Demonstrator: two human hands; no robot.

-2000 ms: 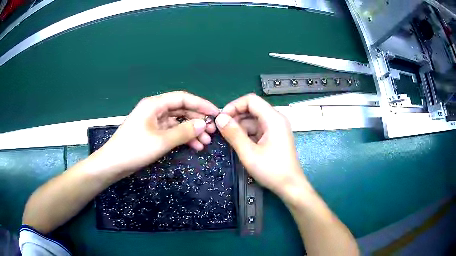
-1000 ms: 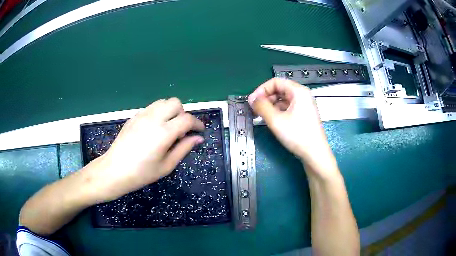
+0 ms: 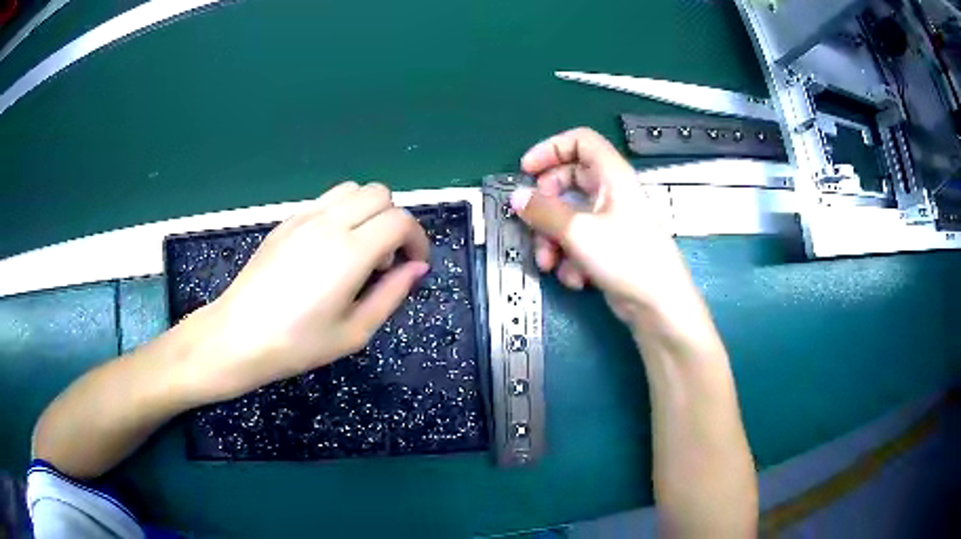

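A black rectangular tray [image 3: 432, 368] full of tiny glinting ring parts lies in front of me. A grey-brown fixture strip [image 3: 516, 363] with a row of round seats stands lengthwise along the tray's right side. My left hand [image 3: 332, 279] is over the tray's upper part, fingers curled down; whether a part is between the fingertips is hidden. My right hand [image 3: 595, 216] is at the strip's top end, its thumb tip on or just over the top seat and the index finger raised away from the thumb. No part shows in it.
A second fixture strip [image 3: 701, 136] lies on the dark green belt [image 3: 369, 105], its right end near a silver machine frame [image 3: 822, 147]. A pale pointed rail [image 3: 664, 93] lies behind it. A white rail [image 3: 95, 253] runs behind the tray.
Since the first frame my hands have parted, the left to the tray, the right to the strip's top. Since the last frame my right thumb and index finger have spread. The second strip sits further right.
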